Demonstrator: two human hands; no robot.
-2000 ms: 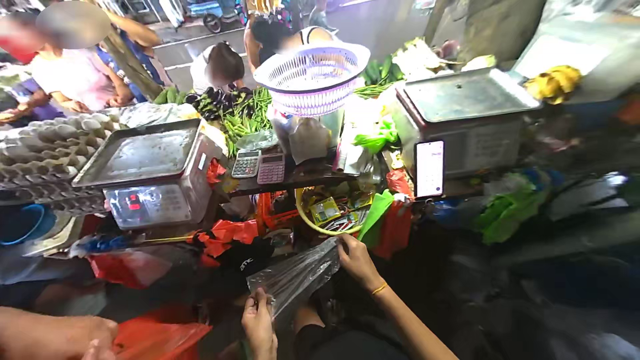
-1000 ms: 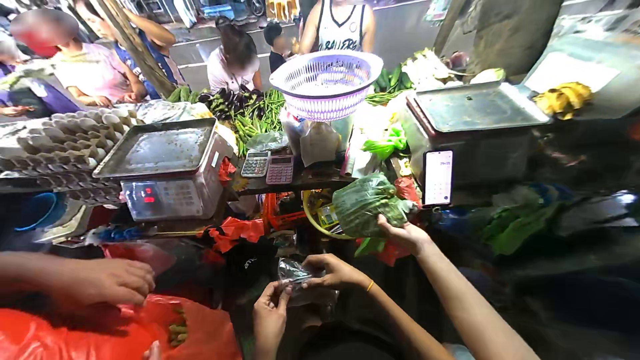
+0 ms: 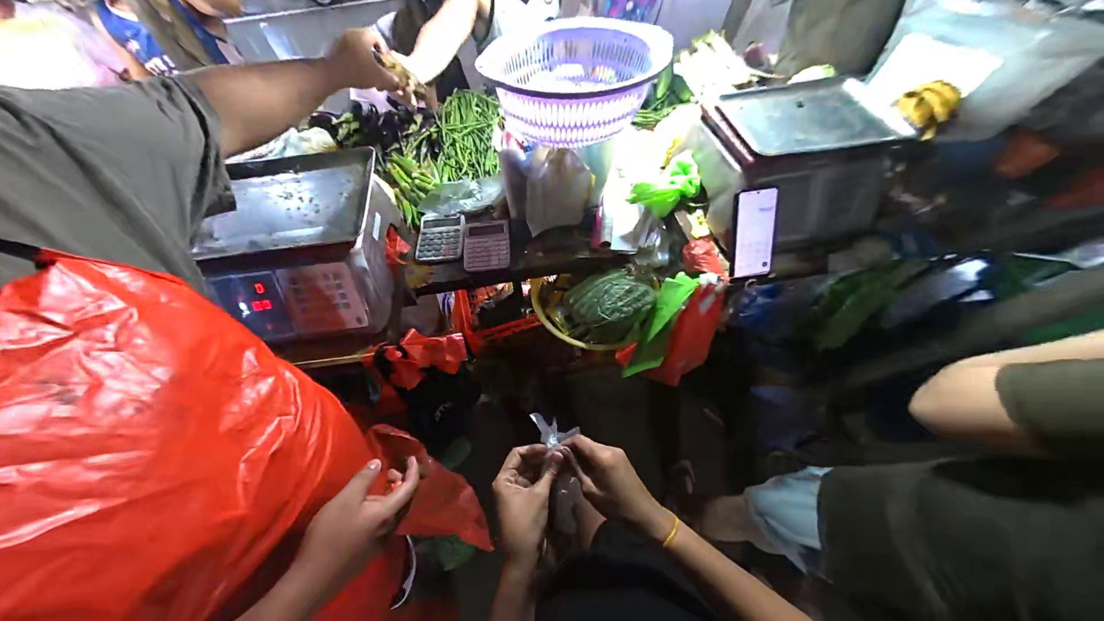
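My left hand (image 3: 526,496) pinches one side of the gathered top of a clear plastic bag (image 3: 565,496). From the other side, my right hand (image 3: 611,483), with a yellow band on its wrist, grips the same bag top, and the two hands nearly touch. Twisted loose ends of the plastic stick up above my fingers. Most of the bag hangs below, partly hidden by my hands; its contents cannot be made out. Beyond the hands, a wrapped green leafy bundle (image 3: 611,302) lies in a yellow-rimmed basket (image 3: 552,326) under the stall's edge.
A person at left holds a large red plastic bag (image 3: 155,431) and reaches over a digital scale (image 3: 297,203). Two calculators (image 3: 441,237), a purple plastic basket (image 3: 573,82), green beans (image 3: 466,134), a phone (image 3: 754,233) and a second scale (image 3: 815,116) line the stall. Another person is at right.
The leafy bundle, held up by another person's hand a second ago, now lies in the yellow-rimmed basket. The person at left has moved in and stretches an arm over the left scale.
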